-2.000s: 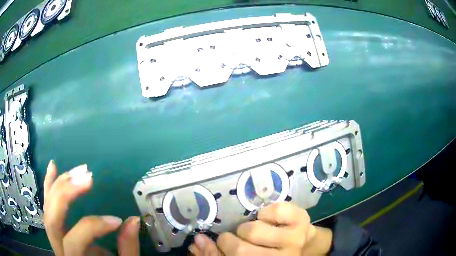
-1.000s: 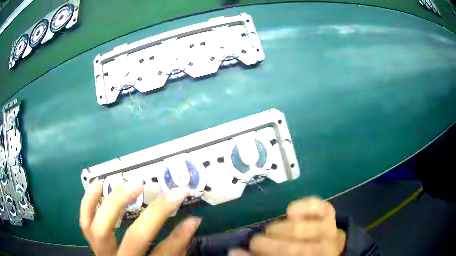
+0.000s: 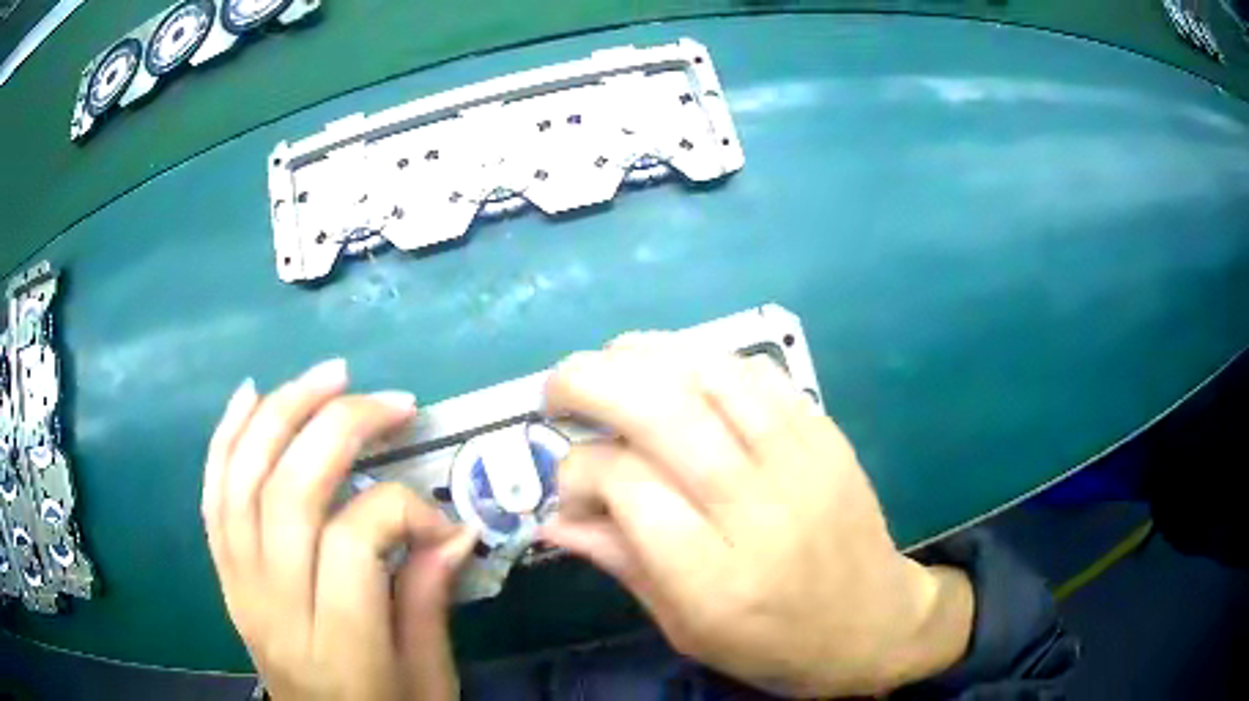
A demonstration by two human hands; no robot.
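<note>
A silver-grey frame plate [image 3: 480, 397] lies on the dark-green bench in front of me, mostly covered by my hands. Its middle round unit [image 3: 510, 473] shows a blue-violet disc with a grey centre tongue. My left hand [image 3: 329, 548] lies over the plate's left part, fingertips at the lower left of the middle unit. My right hand [image 3: 747, 507] covers the right part, thumb and forefinger at the unit's lower right edge. Both hands' fingertips meet the plate around this ring. Whether they pinch a small part is hidden.
Another frame plate [image 3: 507, 164] lies farther back on the bench. Several plates [image 3: 30, 452] stand grouped endwise at the left edge. A ring-side-up module [image 3: 178, 39] sits on the far green belt, and small metal parts [image 3: 1192, 28] show at the far right corner.
The stack under my hands now shows as one plate, farther left. My right hand has moved from beside the plate onto it. My left hand has shifted slightly. The far module has moved right.
</note>
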